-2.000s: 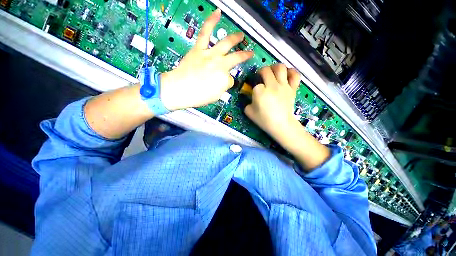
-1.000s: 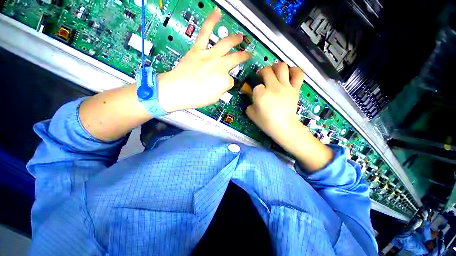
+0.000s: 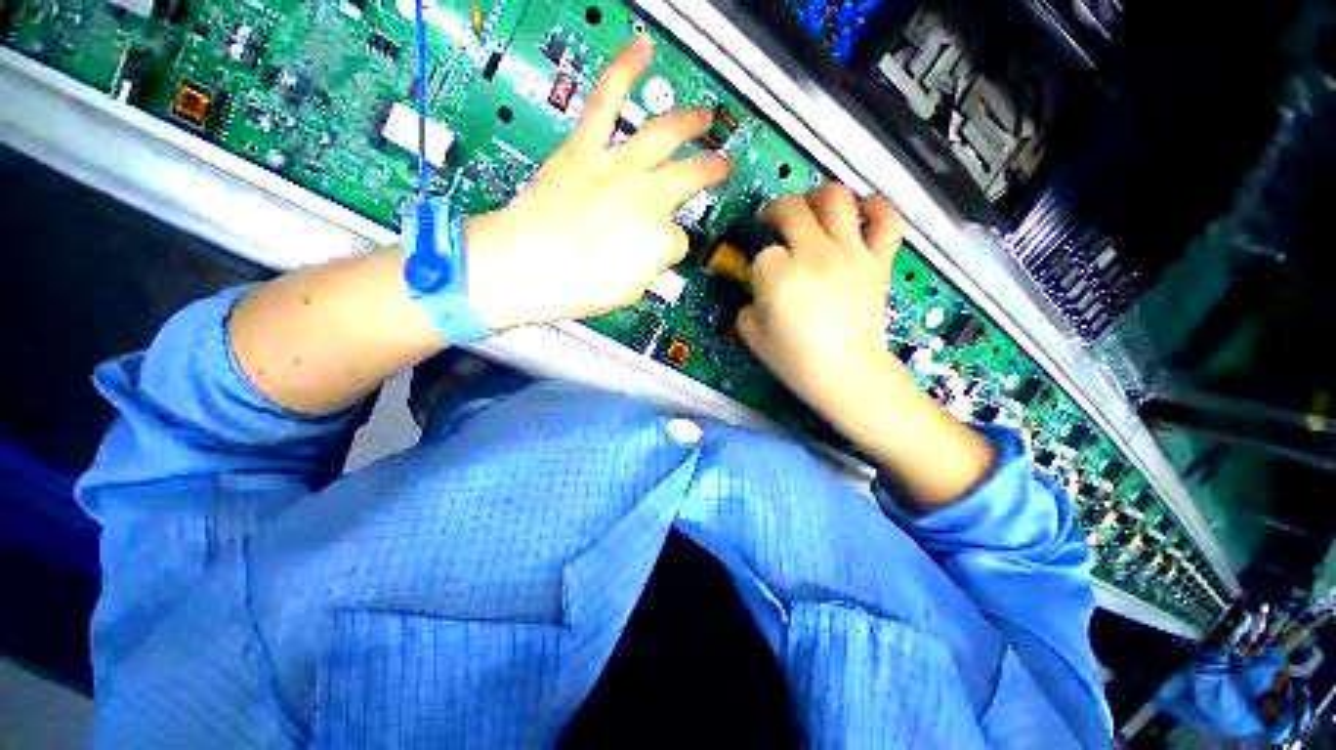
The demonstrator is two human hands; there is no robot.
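Observation:
A long strip of green circuit boards (image 3: 293,110) runs diagonally under both hands, densely populated. My left hand (image 3: 594,220) lies over the board with its fingers spread; its thumb side is partly hidden, and no held part shows. My right hand (image 3: 821,286) is bent over the board just to the right, fingers curled down, fingertips partly hidden. A yellow-topped component (image 3: 728,262) with dark sides sits at the right hand's thumb and index side; whether the hand grips it cannot be told. A light blue wrist strap (image 3: 434,270) with a blue cord is on my left wrist.
Pale rails (image 3: 191,176) border both board edges. Beyond the far rail are bright blue components (image 3: 832,24), silver-white pieces (image 3: 938,66) and close rows of silver-ended components (image 3: 1077,271). Another person's blue clothing (image 3: 1228,696) shows at the lower right.
My right hand has shifted slightly right, and more of the yellow-topped component shows beside it. My left hand has barely moved.

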